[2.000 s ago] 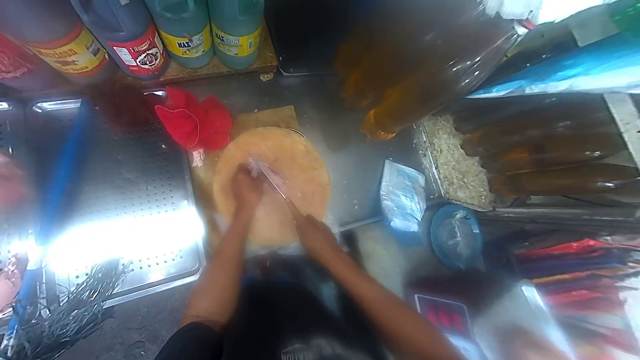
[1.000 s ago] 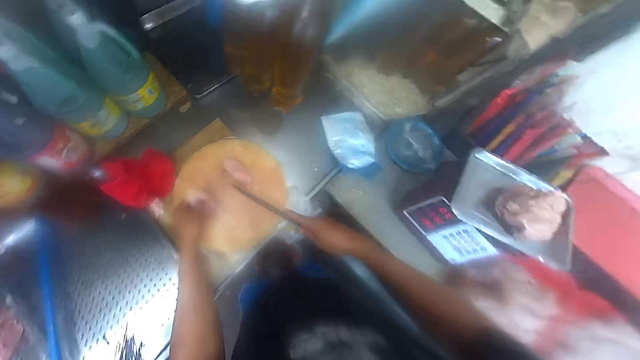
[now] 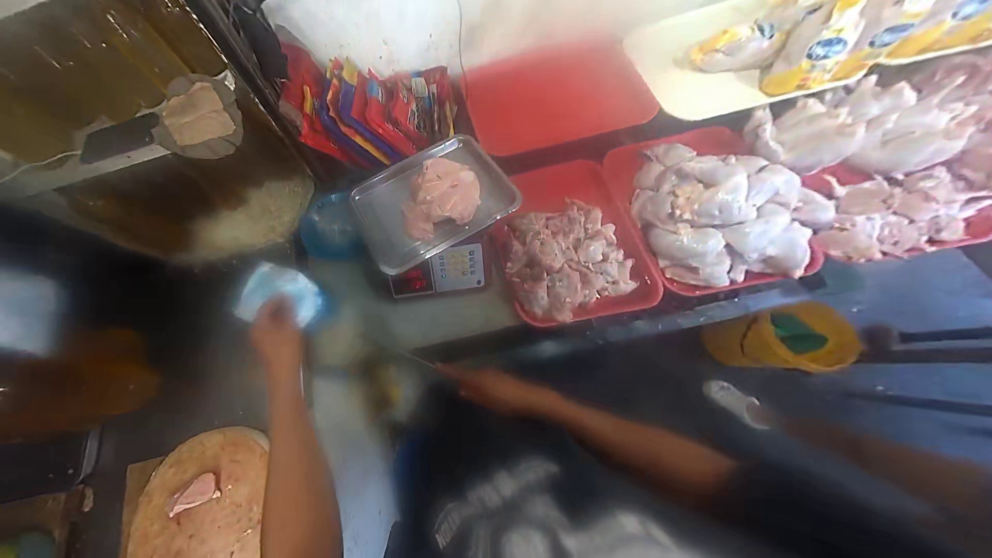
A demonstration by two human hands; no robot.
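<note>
My left hand (image 3: pixel 277 325) rests on a stack of clear-blue plastic bags (image 3: pixel 280 290), its fingers at the near edge; whether they pinch a bag is too blurred to tell. A knife (image 3: pixel 415 357) is in my right hand (image 3: pixel 496 390), its thin blade pointing left. At the lower left, a piece of raw meat (image 3: pixel 195 494) lies on the round cutting board (image 3: pixel 174 527). Raw chicken fillets (image 3: pixel 443 198) lie in a metal tray (image 3: pixel 380 232), which overlaps the digital scale (image 3: pixel 461 269).
Red trays (image 3: pixel 655 291) of raw chicken (image 3: pixel 721 209) line the counter to the right. Colourful packets (image 3: pixel 372 108) stand behind the scale, near a blue bowl (image 3: pixel 332 225). A yellow bucket (image 3: pixel 783 337) is beyond the counter edge. Another person's foot (image 3: pixel 736 403) shows at the right.
My left hand has moved from the cutting board to the plastic bags. My right hand has moved away from the board with the knife. The view has swung far to the right.
</note>
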